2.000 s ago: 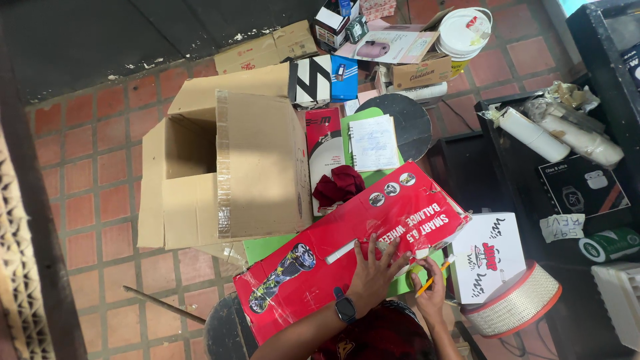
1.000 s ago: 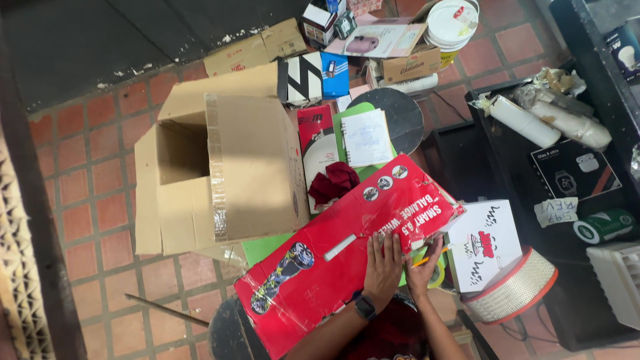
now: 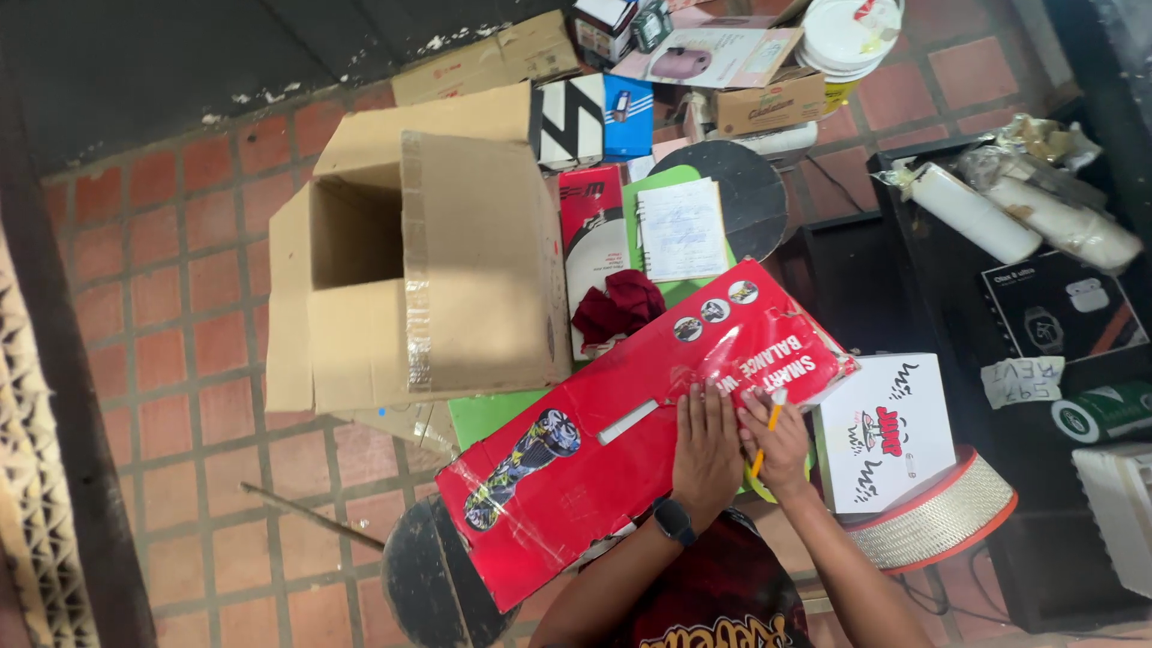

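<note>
A long red cardboard box point(image 3: 558, 477) with a balance wheel picture lies tilted across the middle, above my lap. My left hand point(image 3: 708, 441) rests flat on its face, fingers together, a dark watch on the wrist. My right hand point(image 3: 776, 441) holds an orange pencil-like stick point(image 3: 770, 436) between its fingers and touches the box near its right end. Under that hand a yellow-green ring point(image 3: 760, 486), perhaps a tape roll, is partly hidden. A dark red cloth point(image 3: 619, 308) lies just beyond the box, near an open spiral notebook point(image 3: 682, 230) with handwriting.
An open brown carton point(image 3: 486, 261) stands at left. A white box point(image 3: 886, 432) sits on a round filter-like object point(image 3: 940, 513) at right. Black shelving point(image 3: 954, 315) holds wrapped rolls point(image 3: 972, 211). Round black stool tops point(image 3: 432, 567) show, and a stick point(image 3: 310, 516) lies over the brick floor.
My right hand has moved from the box's lower edge up onto its face, beside my left hand. The pencil-like stick now stands more upright in the picture.
</note>
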